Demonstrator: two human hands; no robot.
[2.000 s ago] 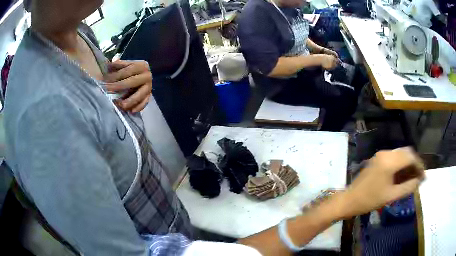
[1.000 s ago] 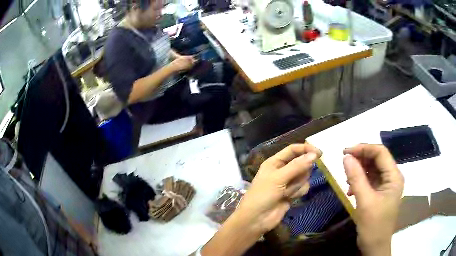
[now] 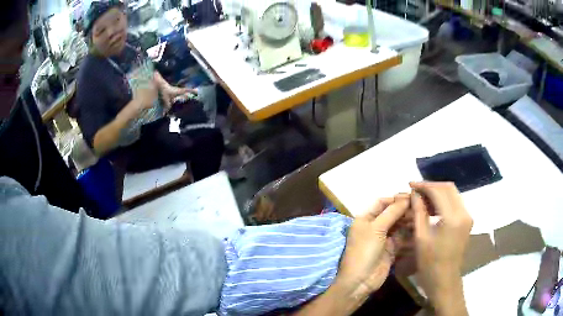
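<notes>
My left hand [image 3: 372,250] and my right hand [image 3: 441,237] are close together over the near left edge of the white machine table [image 3: 370,165]. Their thumbs and fingertips are pinched and nearly meet; anything between them is too small or blurred to tell. Flat brown cut pieces [image 3: 518,238] lie on the table beyond my right hand, partly covered by it. A black rectangle, perhaps a phone [image 3: 460,168], lies behind them.
Another person's grey sleeve [image 3: 117,250] with striped cuff [image 3: 284,259] crosses beside my left hand; its hand is hidden. A seated person [image 3: 117,105] is at the left. Also visible are a side table [image 3: 191,207], another sewing machine [image 3: 278,37], a floor crate [image 3: 494,77] and pink light at lower right.
My view has turned right. My hands have come together at the fingertips. The grey sleeve now stretches across from the left, and the side table's bundles are out of sight.
</notes>
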